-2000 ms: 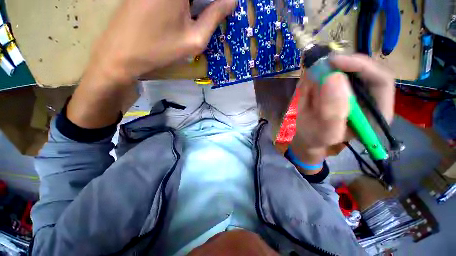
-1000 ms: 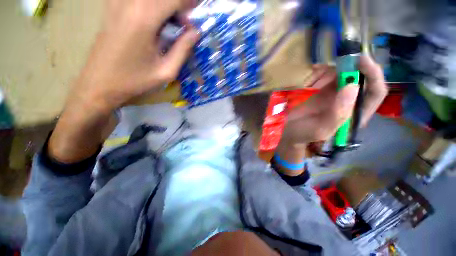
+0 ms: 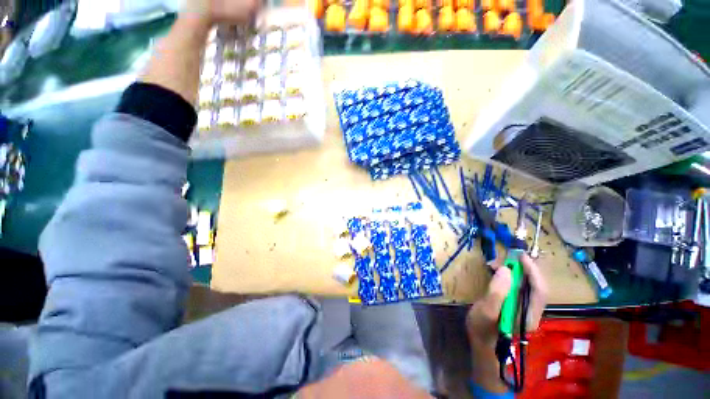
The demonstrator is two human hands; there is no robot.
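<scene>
My right hand (image 3: 492, 305) holds the soldering iron by its bright green handle (image 3: 510, 296), tip up, near the blue-handled pliers (image 3: 490, 234). My left hand (image 3: 233, 9) is at the top edge, partly cut off and blurred, over the far end of the tray of pouch cells (image 3: 261, 78); whether it holds a cell does not show. A blue PCB panel (image 3: 397, 261) lies near the board's front edge, with a few silver-white cells (image 3: 344, 271) at its left side.
A thick stack of blue panels (image 3: 397, 125) lies on the tan board (image 3: 272, 234). Thin blue strips (image 3: 440, 195) are scattered near the pliers. A white fan box (image 3: 599, 101), a clear container (image 3: 589, 217) and a small blue-labelled tube (image 3: 593, 273) stand right. Red bins (image 3: 557, 362) are below.
The view has swung up to the far bench. My left hand has left the panel and reached out to the cell tray. My right hand still holds the iron, now lower in view.
</scene>
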